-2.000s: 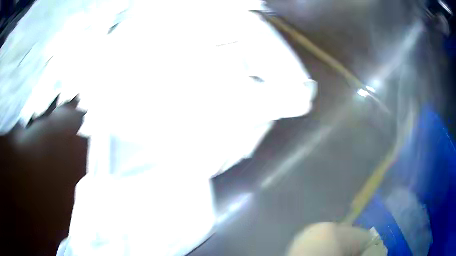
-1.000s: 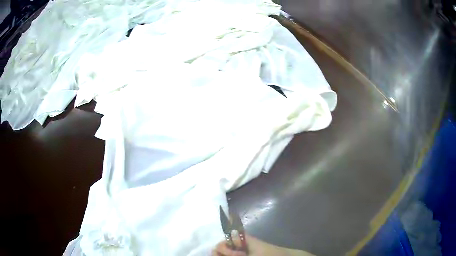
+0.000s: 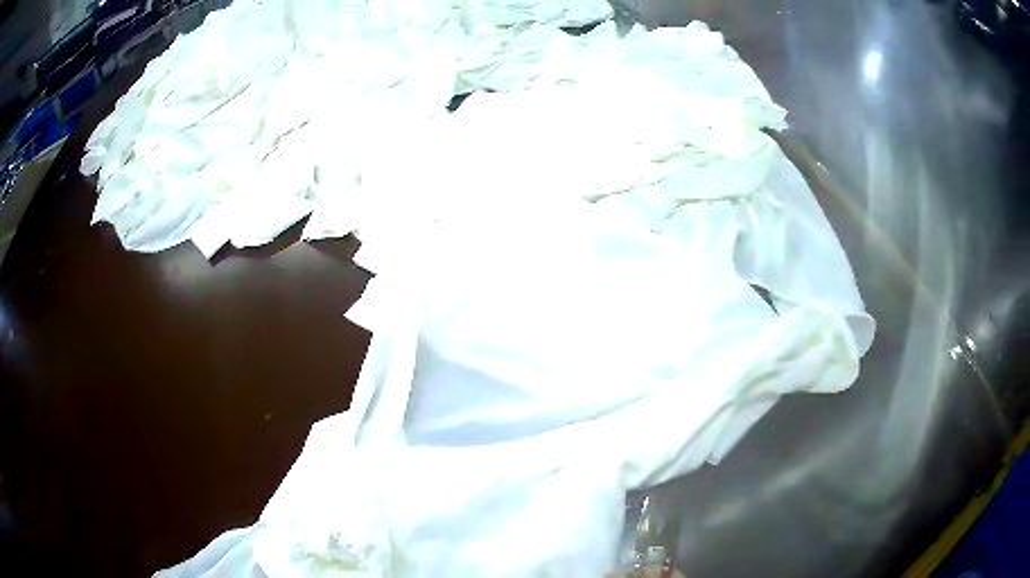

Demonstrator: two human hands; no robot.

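Note:
A large white garment (image 3: 565, 294) is spread over the table towards me. It is overexposed, and its lower part runs out at the bottom edge. The thread snips (image 3: 647, 528) point up beside the garment's lower right edge, blurred and small. My right hand (image 3: 648, 572) holds them; only fingertips show at the bottom edge. Whether the blades touch the cloth cannot be told. My left hand is not in view.
A heap of crumpled white garments (image 3: 226, 147) lies at the far left. The glossy dark table (image 3: 203, 373) has a yellow edge (image 3: 960, 525) at the lower right, with blue material (image 3: 1011, 514) beyond. Another blue patch (image 3: 57, 119) shows at the upper left.
The view has turned left, so the garment and heap sit further right in the picture. The snips came into view and now show lower and less clearly, with my right hand mostly cut off.

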